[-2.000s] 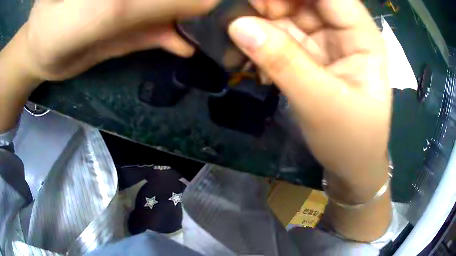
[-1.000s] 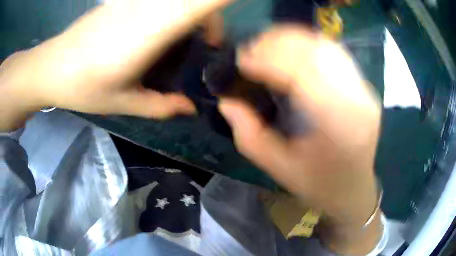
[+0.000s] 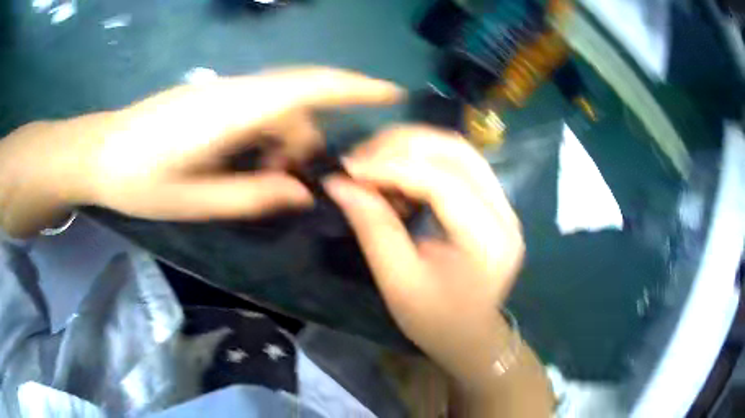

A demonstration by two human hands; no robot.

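Observation:
My left hand (image 3: 196,151) comes in from the left over the bench's near edge, its index finger stretched out to the right. My right hand (image 3: 445,220) is close beside it, with thumb and fingertips pinched together. A small dark piece (image 3: 328,169), possibly a display module, lies between the fingertips of both hands. Its outline is blurred and mostly covered. The left fingers are curled near its left side; whether they grip it cannot be told. Dark shapes show on the mat below the hands, too blurred to name.
A long row of display modules (image 3: 498,49) with orange tails lies behind my right hand. A white triangular sheet (image 3: 584,184) lies to its right. A pale strip (image 3: 641,98) and a long white slab (image 3: 694,310) run along the right. Shiny clear scraps (image 3: 61,11) lie far left.
The view has shifted, showing more of the bench behind, with the module row now in sight. Both hands stay together; the right hand's fingertips have closed in beside the left hand.

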